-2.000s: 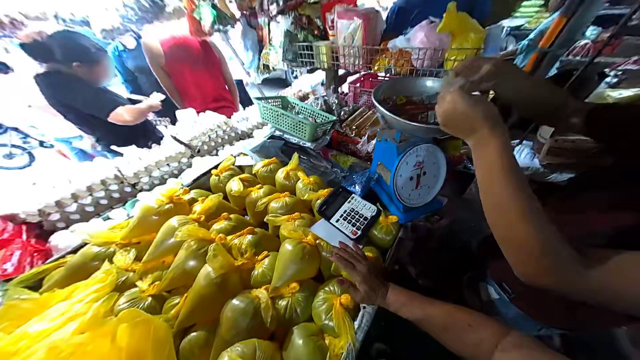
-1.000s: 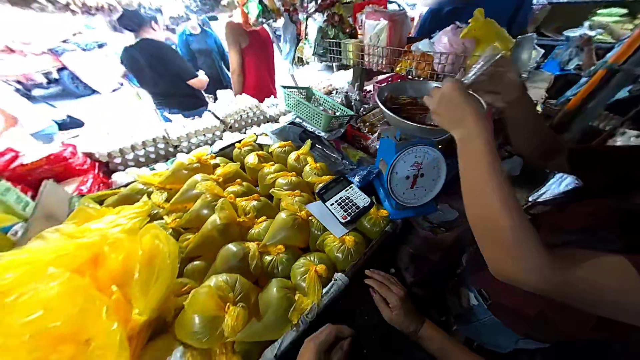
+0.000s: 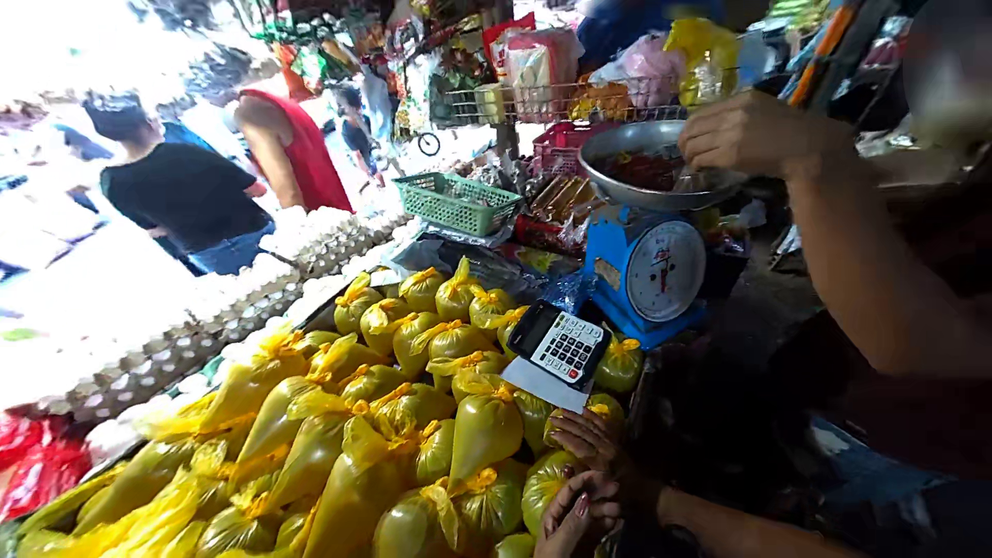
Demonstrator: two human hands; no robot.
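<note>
My right hand (image 3: 593,438) reaches in from the lower right, fingers spread over the tied yellow plastic bags (image 3: 484,426) at the stall's edge. Just below it, at the bottom of the view, is my left hand (image 3: 577,508), fingers loosely bent and apart, partly cut off by the frame; nothing shows in either hand. A calculator (image 3: 562,343) in a dark case lies above them on the bags, over a piece of white paper (image 3: 546,385). Behind it stands a blue dial scale (image 3: 608,267) with a metal pan (image 3: 659,198) on top, holding something reddish brown.
Another person's hand (image 3: 752,139) reaches into the pan, apparently with clear plastic. A green basket (image 3: 457,203) stands left of the scale. Stacked egg trays (image 3: 155,360) line the left side. A wire rack (image 3: 473,106) with packages is behind, and people stand beyond the stall at upper left.
My right hand has come up from the dark area beside the stall edge onto the bags. My left hand has moved toward it. The other person's hand has lowered into the pan.
</note>
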